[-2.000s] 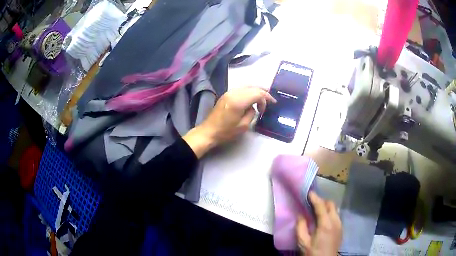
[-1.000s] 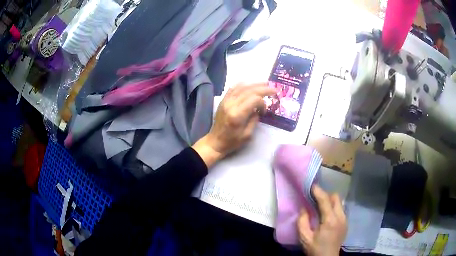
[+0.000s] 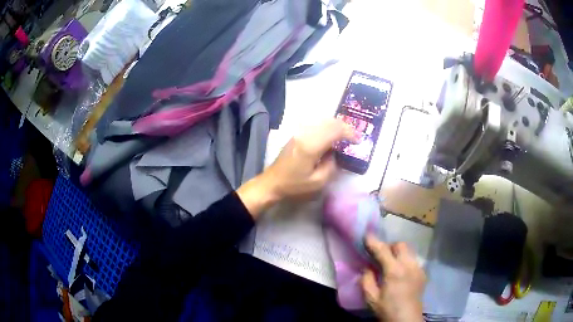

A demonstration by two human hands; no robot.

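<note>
A smartphone (image 3: 363, 122) lies flat on the white table with its screen lit in pink and dark tones. My left hand (image 3: 300, 162) is over the phone's lower left edge, its fingertips at the screen. It holds nothing that I can see. My right hand (image 3: 396, 277) grips a stack of lilac-pink cut pieces (image 3: 347, 251) at the table's front edge. The stack is bent and blurred at its upper end, close below my left hand. Light grey cut pieces (image 3: 453, 251) and dark cut pieces (image 3: 501, 255) lie flat to the right.
A garment bundle (image 3: 182, 69) of grey, dark and pink cloth lies at the left. The sewing machine (image 3: 477, 132) stands at the right, with a bright pink cloth or cover (image 3: 498, 38) above it. Scissors (image 3: 523, 277) lie at the lower right. A blue basket (image 3: 85, 229) is below the table.
The lilac-pink stack has shifted left, closer to my left hand, and its upper end is now blurred. My left hand stays at the phone. The phone's screen has changed from mostly dark to a pink picture.
</note>
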